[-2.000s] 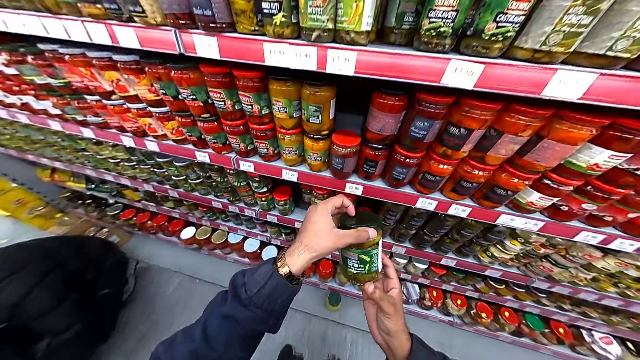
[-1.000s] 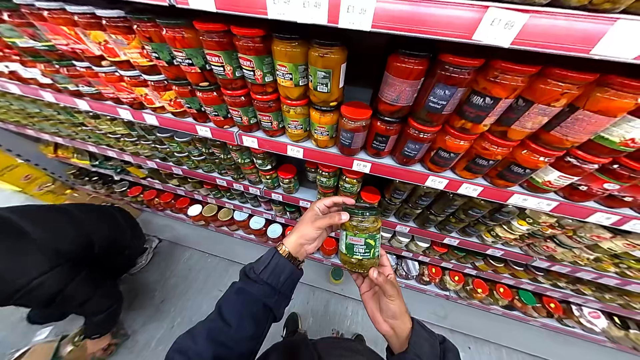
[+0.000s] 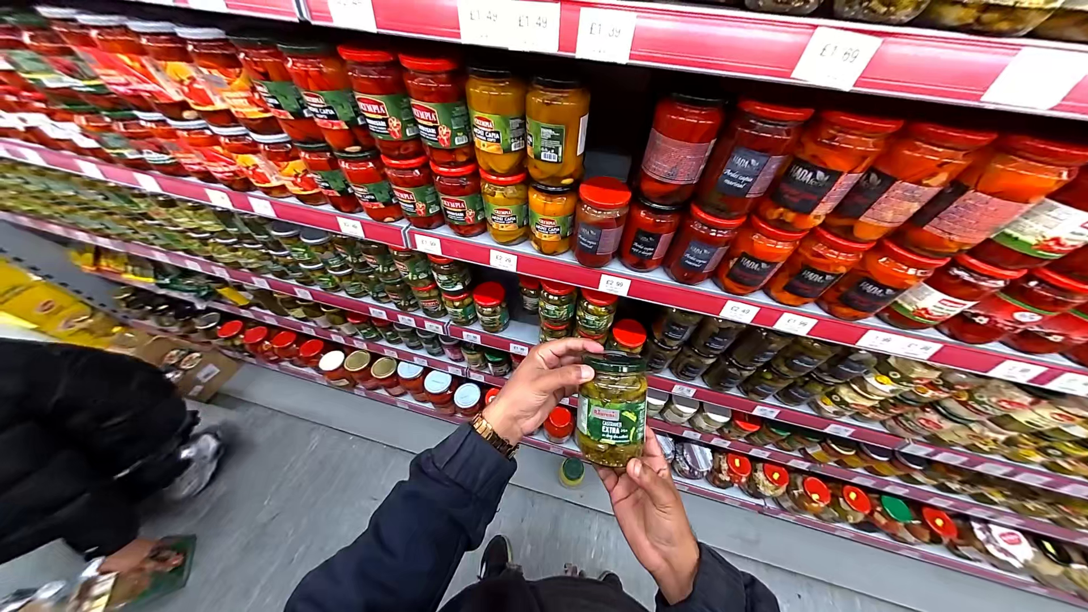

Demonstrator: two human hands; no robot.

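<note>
A glass jar of pickled gherkins (image 3: pixel 612 421) with a dark green lid and a green label stands upright between my two hands, its label toward me. My left hand (image 3: pixel 544 382), with a gold-coloured watch at the wrist, grips the lid with thumb and fingers from the left. My right hand (image 3: pixel 650 514) supports the jar's base from below and the right, its thumb at the lower edge. Just behind the jar, a red-lidded jar (image 3: pixel 629 334) stands at the shelf.
Shelves with red edges (image 3: pixel 680 293) run across the view, packed with jars of peppers (image 3: pixel 748 174) and pickles. A single green-lidded jar (image 3: pixel 572 472) is low down near the floor. At the left a person in black (image 3: pixel 76 433) bends down near a cardboard box (image 3: pixel 191 365).
The jar has come more upright, its label now facing me. The person at the left shows more, with a hand low down. The view has shifted somewhat.
</note>
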